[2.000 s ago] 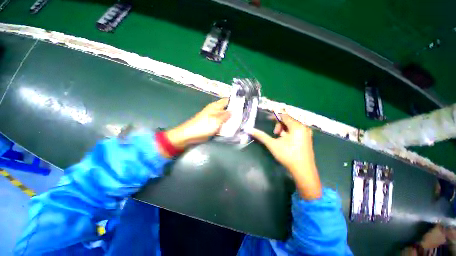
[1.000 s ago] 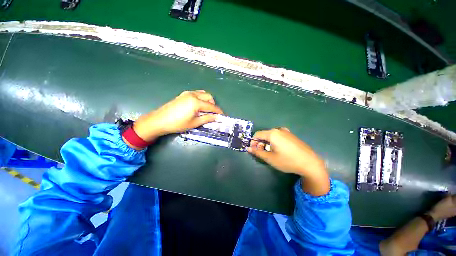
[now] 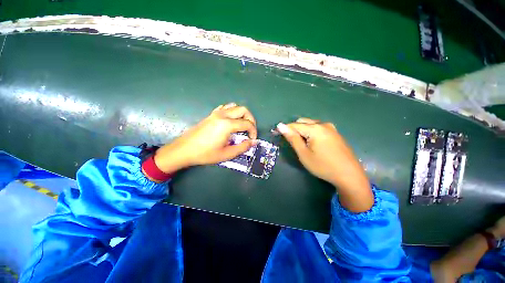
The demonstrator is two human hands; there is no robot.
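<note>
A phone unit [image 3: 264, 158] lies on the dark green bench [image 3: 221, 194] in front of me, its speckled circuit board end to the right. My left hand [image 3: 213, 138] rests over its left part with fingertips on it and hides much of the pale area. My right hand [image 3: 318, 148] is just right of the unit, raised off it. Its thumb and index finger are pinched at a tiny light thing near the unit's upper right corner, too small to name.
Two phone units [image 3: 426, 167] lie side by side at the right of the bench. A worn whitish rail [image 3: 221, 41] borders the green conveyor [image 3: 310, 27], which carries another unit [image 3: 431, 38]. A pale wrapped post [image 3: 470, 88] stands at right. Another person's arm [image 3: 462, 257] shows at lower right.
The unit went from being held up near the rail to lying on the bench. My right hand has since lifted off its board end. My left hand now covers more of it.
</note>
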